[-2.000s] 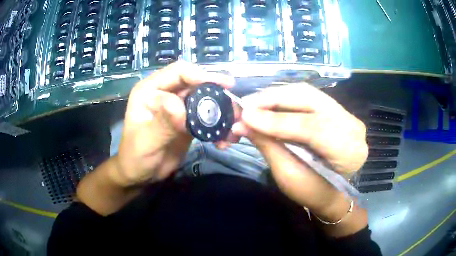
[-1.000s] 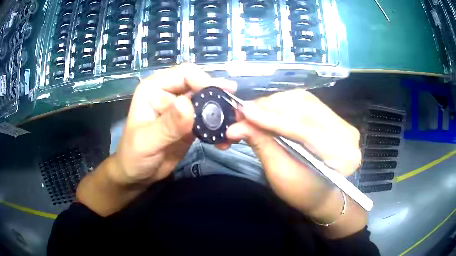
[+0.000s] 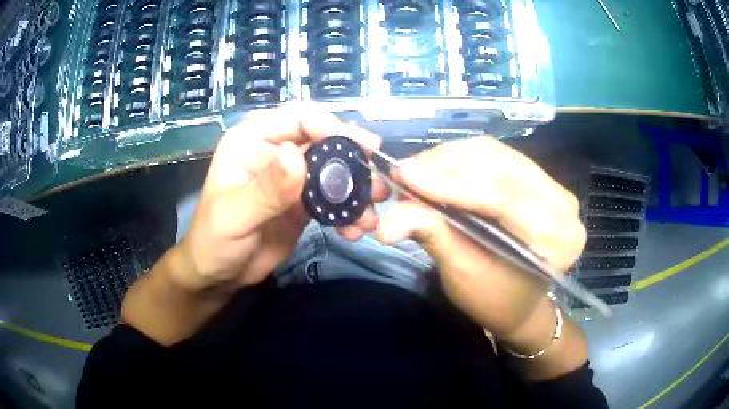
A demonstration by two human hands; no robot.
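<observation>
A round black part (image 3: 318,196) with a ring of pale dots and a greyish centre faces the camera. My left hand (image 3: 244,200) holds it by its left side, with fingers behind it. My right hand (image 3: 499,216) holds silver tweezers (image 3: 511,244) slantwise. Their tips are at the part's upper right edge; whether they touch it I cannot tell. Fingertips show just below and right of the part; whose they are is hard to tell. Behind the hands, a clear blister tray (image 3: 448,109) holds rows of black parts (image 3: 260,64) on edge.
A thin pale rod (image 3: 610,14) lies on the green mat (image 3: 631,72). More trays stand at the far left and right edges. Below bench level are dark trays of parts left (image 3: 100,279) and right (image 3: 611,228), a blue frame (image 3: 689,180) and yellow floor lines.
The tweezers have turned in my right hand, showing a narrower, darker side, and their rear end has shifted right. The black part has moved and tilted slightly in my left fingers.
</observation>
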